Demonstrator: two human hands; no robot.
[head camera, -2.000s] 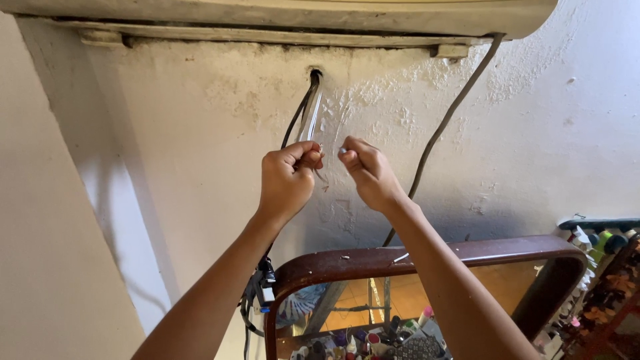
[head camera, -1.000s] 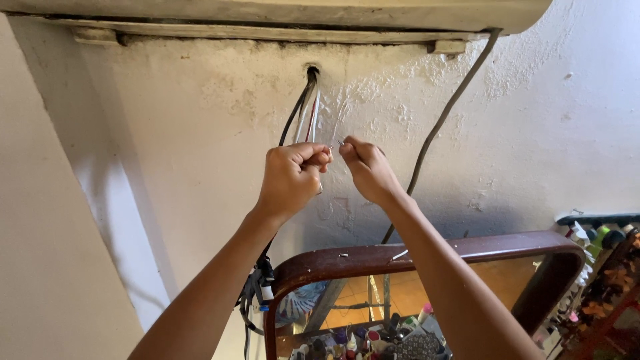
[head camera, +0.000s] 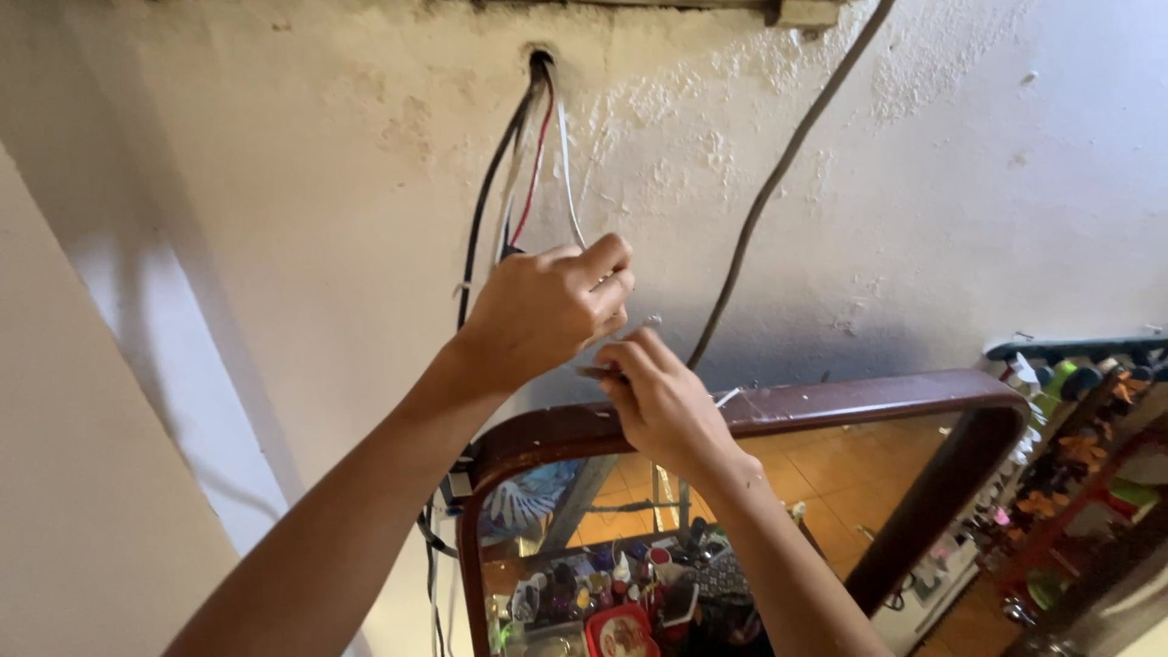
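Note:
From a hole in the wall (head camera: 540, 58) hang a black cable (head camera: 484, 196), a red wire (head camera: 537, 173) and a white wire (head camera: 566, 160). My left hand (head camera: 547, 306) is closed on the white wire, which runs down into its fingers. Just below and to the right, my right hand (head camera: 662, 392) pinches a small, thin, dark object (head camera: 595, 372), possibly a blade; its exact kind is unclear. The fingertips of both hands are close together, and what lies between them is mostly hidden.
Below the hands stands a mirror with a dark red-brown frame (head camera: 876, 399), white scraps on its top edge. A thick grey cable (head camera: 776, 178) runs down the wall at right. Hair accessories hang from a dark green rack (head camera: 1077, 349) at far right.
My right hand has moved lower than my left, and a dark object now shows in its fingers. The red and white wires hang more spread apart. The view has shifted lower.

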